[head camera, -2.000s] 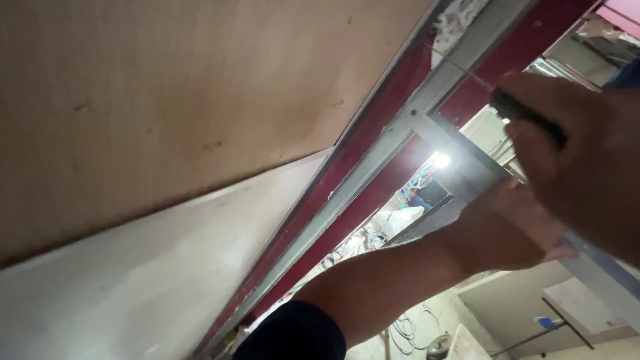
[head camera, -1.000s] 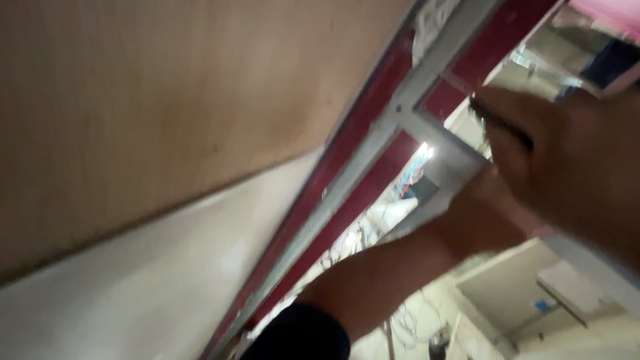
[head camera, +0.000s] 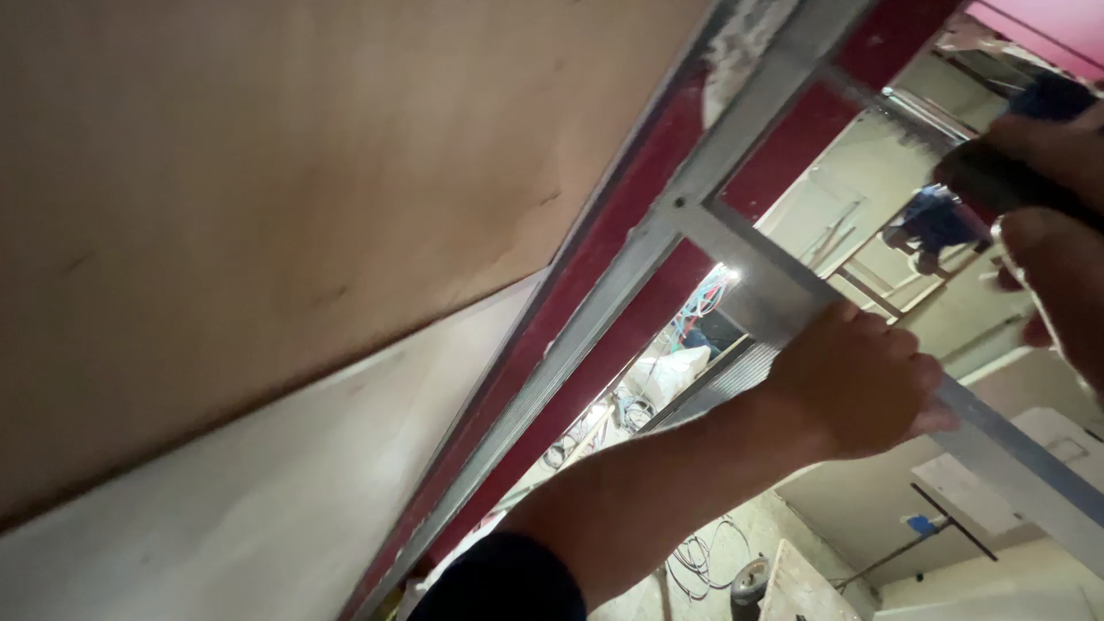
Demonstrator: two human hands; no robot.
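Note:
My left hand (head camera: 854, 379) is closed around a grey metal channel (head camera: 992, 440) that slants down to the right. The channel meets a long metal track (head camera: 595, 302) at a joint with a dark round fastener (head camera: 680, 203). Dark red strips (head camera: 638, 345) run along the track. At the right edge, my right hand (head camera: 1048, 250) holds a dark-handled tool (head camera: 979, 177), its thin shaft blurred and pointing up-left toward the track. The tool's exact kind cannot be told, and part of this hand is out of frame.
A wood panel (head camera: 285, 172) and a pale panel (head camera: 302, 466) fill the left. Far below are coiled cables (head camera: 703, 556), a wheel (head camera: 750, 578), a white sack (head camera: 673, 371) and a board (head camera: 802, 586). A person in dark clothes (head camera: 940, 220) is beyond the channel, near a wooden frame (head camera: 862, 289).
My right hand with the tool has moved toward the right edge, away from the track. My left hand stays on the channel.

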